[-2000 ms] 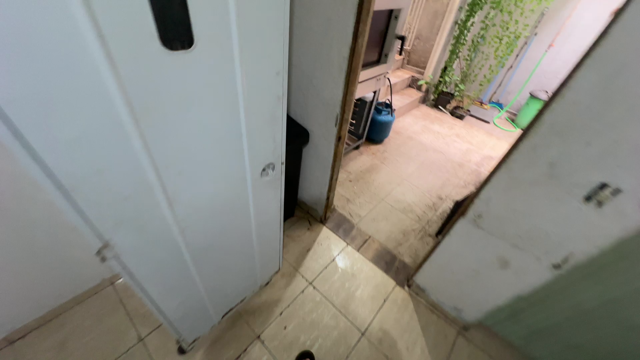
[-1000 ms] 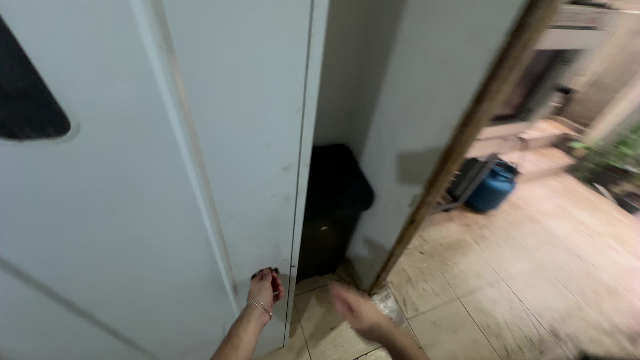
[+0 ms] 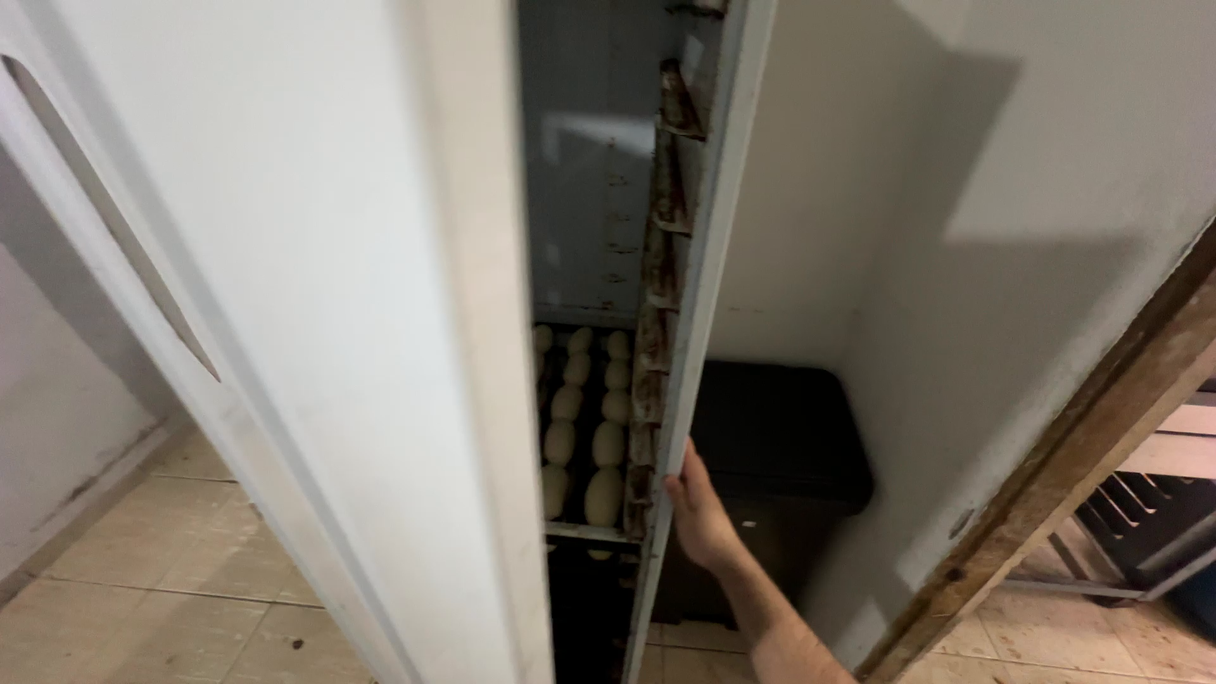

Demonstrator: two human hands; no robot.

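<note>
A tall white metal cabinet stands part open, its door (image 3: 313, 285) swung toward me on the left. Through the gap shows a dark tray (image 3: 589, 534) bearing rows of pale, rounded dough pieces (image 3: 608, 442). Rusty, stained tray supports (image 3: 651, 332) run down the inner right side. My right hand (image 3: 698, 503) rests against the outer edge of the cabinet's right side frame (image 3: 698, 237), fingers around the edge; how firmly they close on it cannot be told. My left hand is out of view.
A black lidded bin (image 3: 779, 427) stands right of the cabinet, against the wall. Farther right is a worn wooden door frame (image 3: 1054, 456), with a metal rack (image 3: 1130, 522) beyond it. Tiled floor (image 3: 180, 570) shows at the lower left.
The cabinet door, shut a second ago, is now part open, and the inside shows. My left hand, earlier at the door's edge, has left the view. My right hand now touches the cabinet frame.
</note>
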